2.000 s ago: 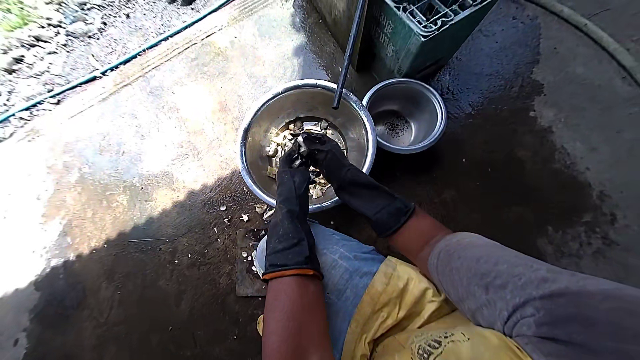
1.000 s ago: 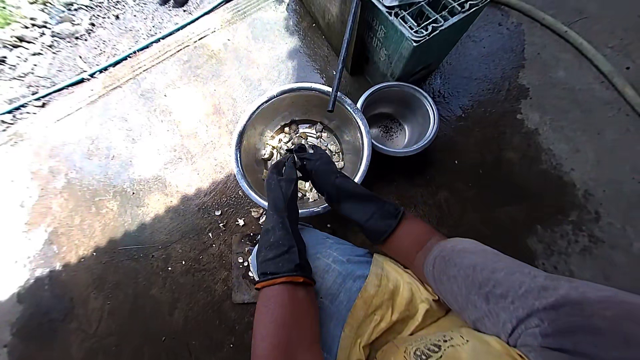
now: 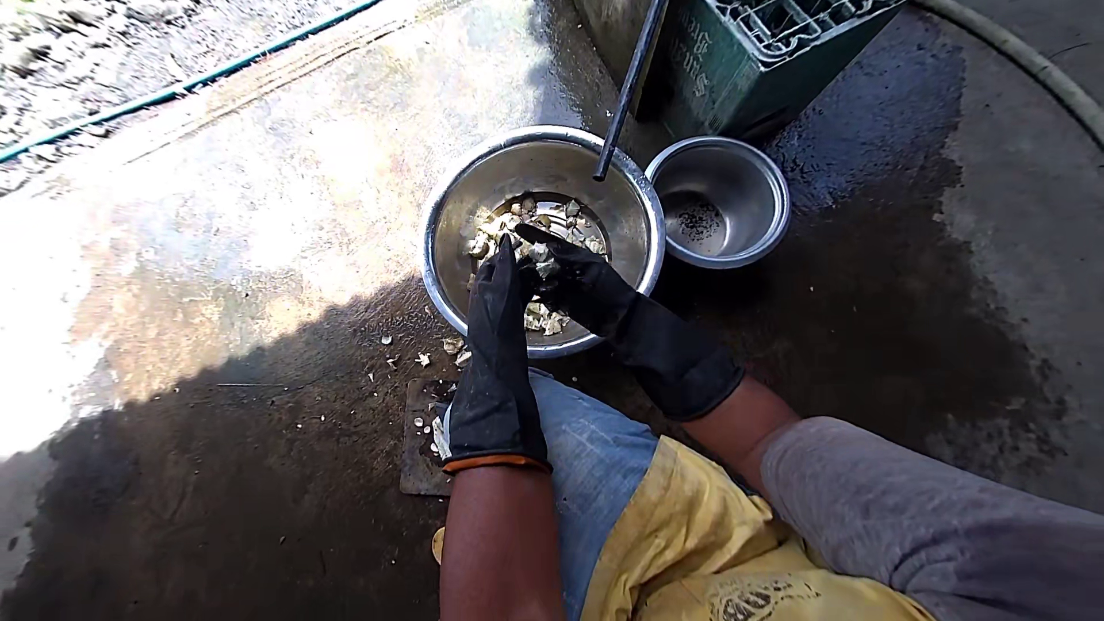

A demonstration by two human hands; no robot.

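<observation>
Both hands wear black rubber gloves and are over a large metal basin (image 3: 466,185) with pale, chunky pieces (image 3: 545,319) and a little liquid in it. My right hand (image 3: 586,280) has its palm turned up, fingers curled under a few whitish pieces (image 3: 542,259). Close beside it, my left hand (image 3: 498,293) points away from me with its fingers extended; its palm side is hidden, so whether it holds anything does not show. A smaller metal bowl (image 3: 750,198) with dark specks on its bottom stands against the basin's right side.
A dark metal bar (image 3: 632,86) reaches over the basin's far rim. Behind the bowl stands a green plastic crate (image 3: 733,78). A flat board (image 3: 423,440) with scraps lies by my left forearm. Hoses (image 3: 1026,65) run along the wet concrete floor (image 3: 259,448).
My hands were close together over the basin, fingers bunched. Now they are more apart, and my right palm has opened upward, showing the pale pieces on it.
</observation>
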